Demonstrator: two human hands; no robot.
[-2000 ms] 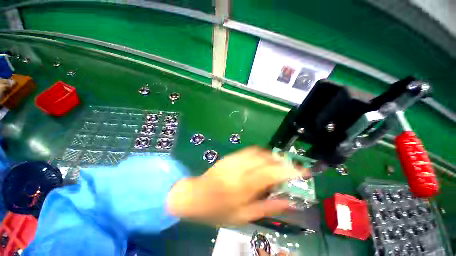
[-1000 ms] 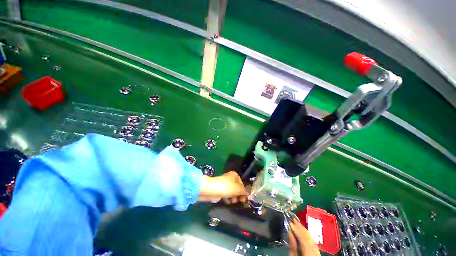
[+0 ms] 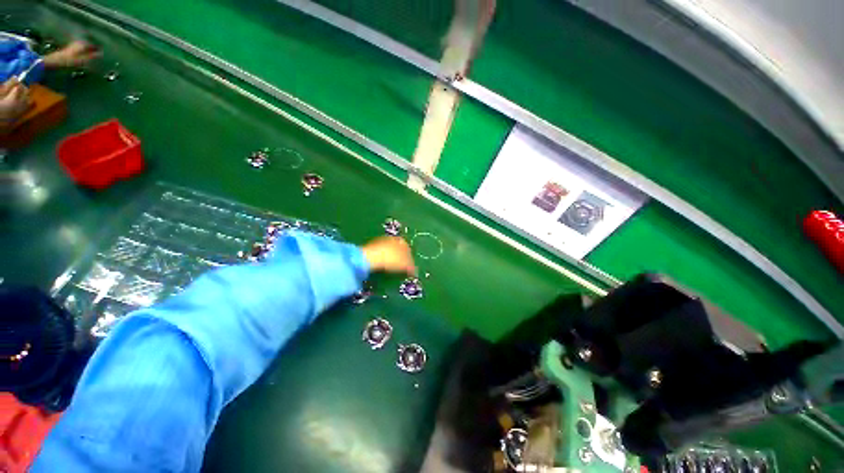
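Round silver-rimmed units lie loose on the green surface, one (image 3: 377, 333) and another (image 3: 412, 357) in front of my left forearm. My left hand (image 3: 390, 256) reaches from a blue sleeve over this surface, between one unit (image 3: 393, 226) behind it and another (image 3: 411, 289) just in front. Its fingers point down; whether they hold anything is hidden. The clamp fixture (image 3: 657, 346) stands at the lower right, with its pale green head plate (image 3: 569, 406). Beside the plate, a round unit (image 3: 515, 447) shows next to a blurred skin-toned patch, possibly my right fingers.
The left blister tray (image 3: 153, 245) lies partly under my sleeve. A red bin (image 3: 100, 154) is at the far left, a black round thing (image 3: 32, 337) at lower left. The red clamp handle (image 3: 826, 236) is at the right edge. Another person's hands are at upper left.
My left hand has left the fixture and moved left and away, over the loose units. The view has shifted, so the fixture sits lower right. Another person's hand has come into view.
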